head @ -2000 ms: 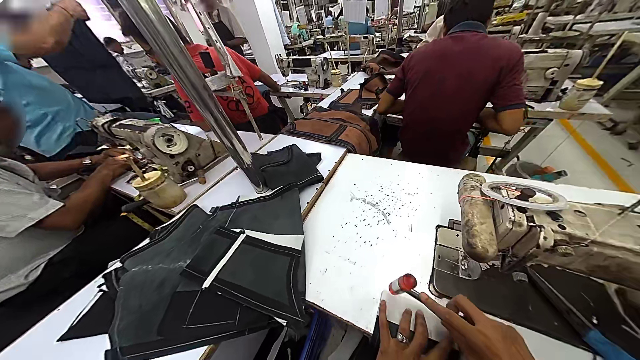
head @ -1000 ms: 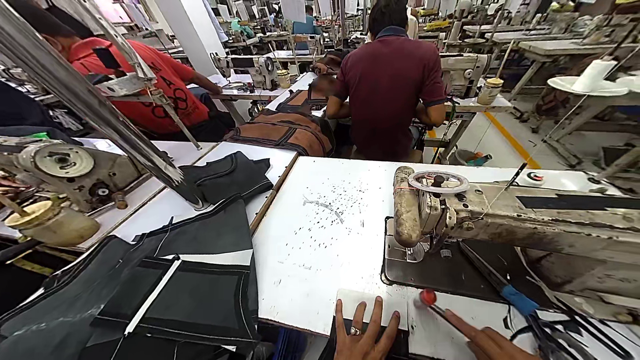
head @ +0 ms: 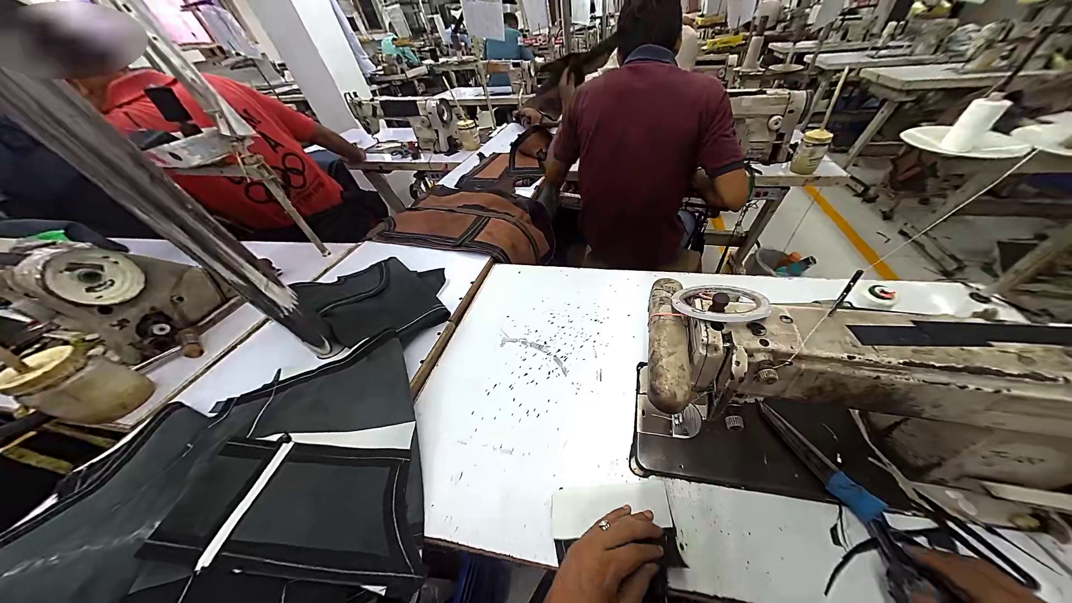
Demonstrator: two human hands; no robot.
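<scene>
My left hand [head: 610,557], with a ring on one finger, rests on a small dark piece with a pale flap [head: 599,507] at the table's front edge. At the lower right, my right hand [head: 963,574] is blurred at the dark handles of long scissors [head: 854,494] wrapped with blue tape; whether its fingers are closed on them I cannot tell. The scissor blades lie across the dark bed of an industrial sewing machine [head: 837,352]. The red-tipped tool seen earlier is not visible now.
Dark fabric panels [head: 301,502] cover the table to the left, beside a slanted metal post [head: 209,226]. Another sewing machine [head: 109,289] and a glue pot [head: 79,389] stand at far left. Brown-and-black pieces [head: 469,222] lie ahead, near a person in a maroon shirt [head: 649,159].
My right hand has moved right to the scissor handles, away from the red-tipped tool it had earlier. My left hand stays at the table's front edge. The view has swung right.
</scene>
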